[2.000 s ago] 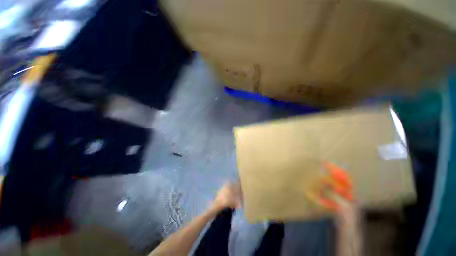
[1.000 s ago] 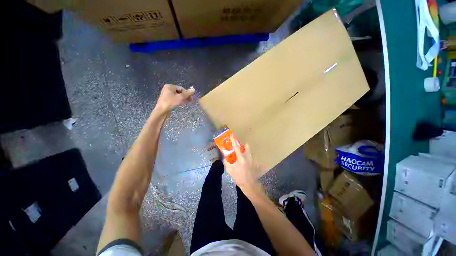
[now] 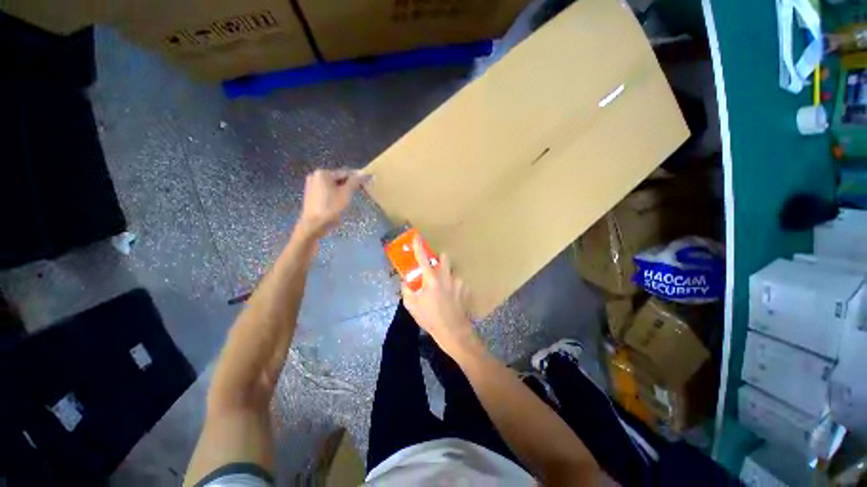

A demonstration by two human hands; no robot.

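Note:
A closed tan shipping carton (image 3: 532,152) sits low in front of me, angled up to the right, with shiny tape glints along its top. My right hand (image 3: 435,293) is shut on the orange tape dispenser (image 3: 411,259) at the carton's near left edge. My left hand (image 3: 333,195) is at the carton's left corner, its thumb and fingers pinched together. Whether tape is between those fingers is too small to tell.
Large printed cartons (image 3: 228,38) stand on a blue pallet (image 3: 361,67) beyond. Black totes (image 3: 95,380) lie at the left. On the right is a green workbench (image 3: 751,171) with white product boxes (image 3: 794,309); a blue-and-white bag (image 3: 680,271) and smaller cartons (image 3: 665,347) are beneath. Another person's shoe (image 3: 556,354) shows below.
My left hand has come to the carton's left corner. My right hand and the orange dispenser have shifted slightly left and up. The whole view has shifted slightly.

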